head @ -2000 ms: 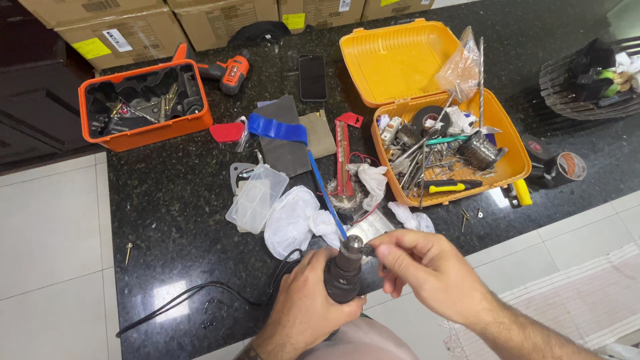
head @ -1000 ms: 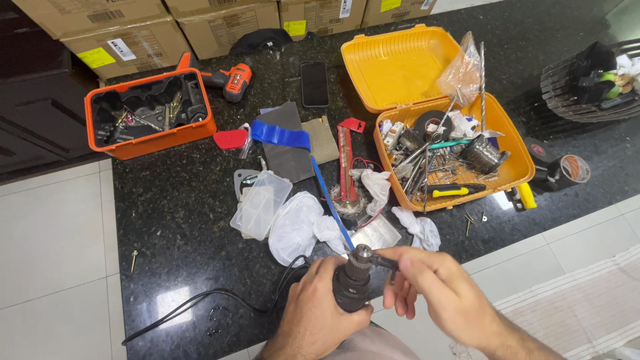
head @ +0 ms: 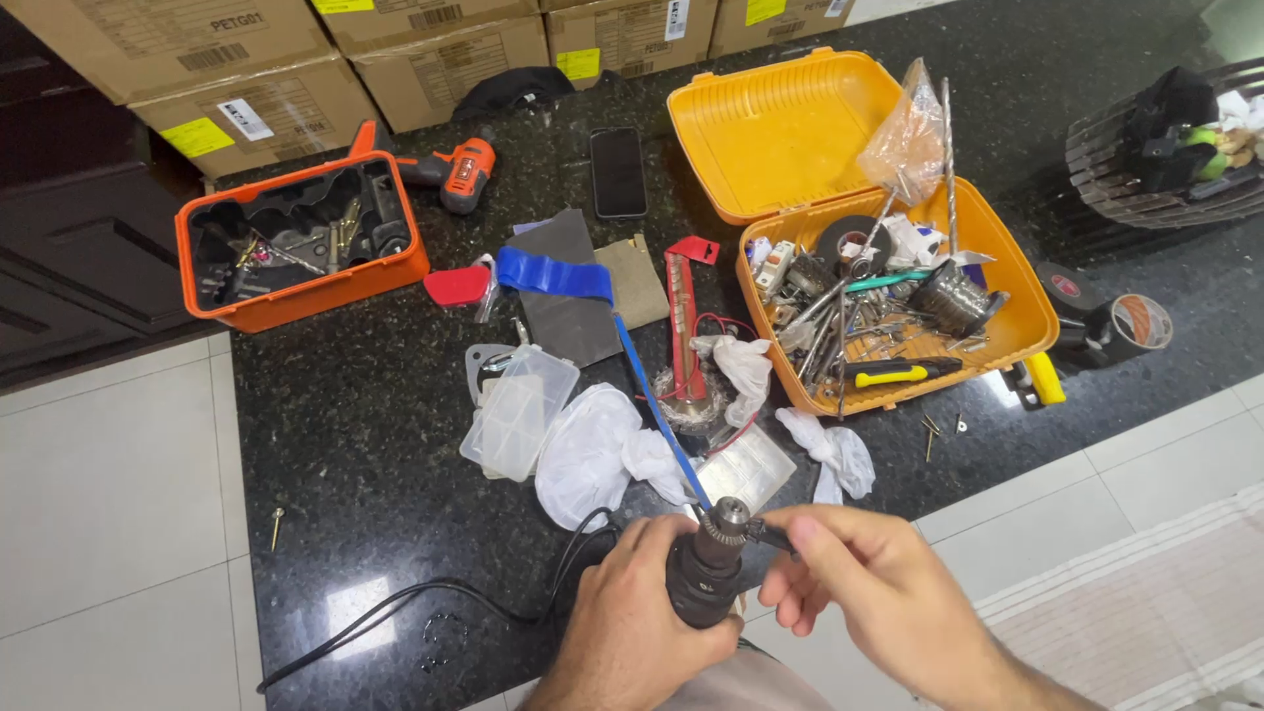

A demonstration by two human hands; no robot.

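Note:
A black corded power drill [head: 703, 583] points upward at the counter's front edge, its geared metal chuck [head: 729, 517] on top and its jaws holding no bit that I can see. My left hand [head: 637, 612] is wrapped around the drill's body just below the chuck. On the right, my right hand [head: 854, 573] pinches a dark chuck key [head: 772, 535] against the toothed ring of the chuck. A blue strap [head: 657, 410] runs down behind the chuck. The drill's lower part is hidden by my left hand.
An orange bin of bits [head: 321, 306] lies back left beside an orange cordless drill [head: 464, 176]. An open yellow toolbox [head: 1022, 341] full of hardware stands right. White plastic bags [head: 588, 454], clear organizer boxes [head: 518, 415], a phone [head: 618, 173] and a black cord [head: 425, 588] lie on the granite counter.
My right hand has shifted around the chuck and its fingers are posed differently, with the key still between them. My left hand still grips the drill.

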